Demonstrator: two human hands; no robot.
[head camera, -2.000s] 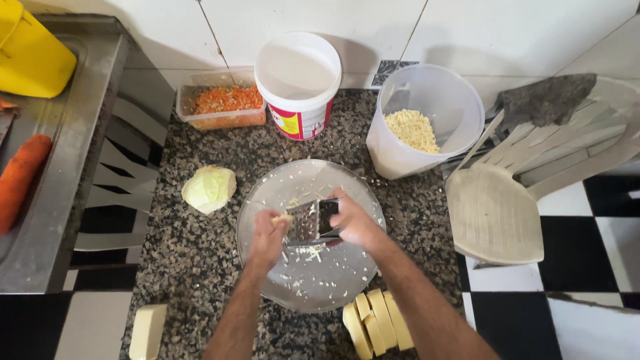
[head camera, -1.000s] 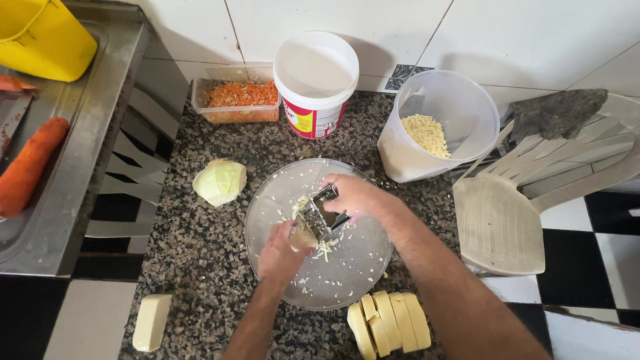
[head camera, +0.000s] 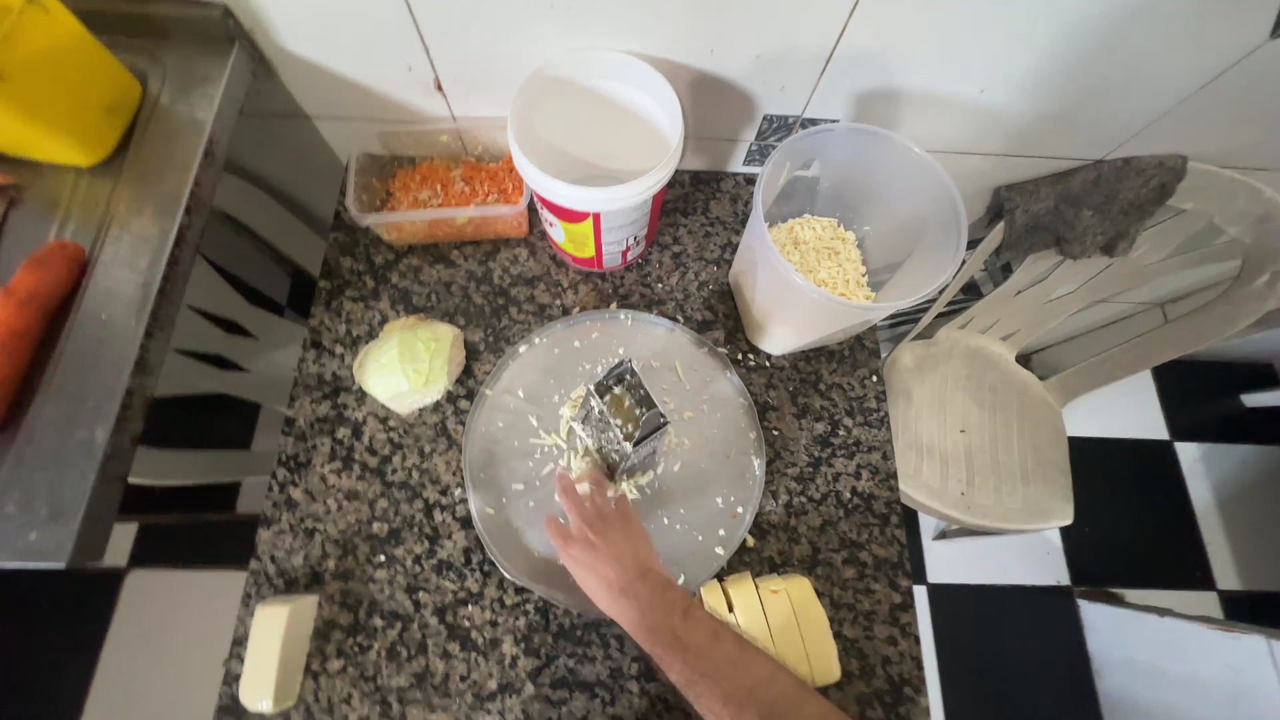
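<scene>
A metal box grater (head camera: 622, 415) stands on a round, translucent lid or tray (head camera: 510, 460), with pale shreds (head camera: 555, 437) scattered around it. My right hand (head camera: 600, 530) reaches in from the lower right, its fingers apart and their tips at pale shreds beside the grater's lower edge. It does not grip the grater. My left hand is out of view. Thick pale yellow slices, probably cheese (head camera: 785, 625), lie by the tray's lower right edge, partly behind my right forearm. Another pale block (head camera: 278, 650) rests at the lower left of the granite counter.
A cut cabbage piece (head camera: 410, 365) lies left of the tray. Behind stand a tub of grated carrot (head camera: 455, 190), a white bucket (head camera: 597, 130) and a translucent container (head camera: 850, 245) holding pale shreds. A plastic chair (head camera: 975, 430) stands right; a sink with a carrot (head camera: 35, 310) is left.
My left hand has left the view. My right hand has let go of the grater and moved to its near side. The grater, earlier held tilted between both hands, now stands on the tray.
</scene>
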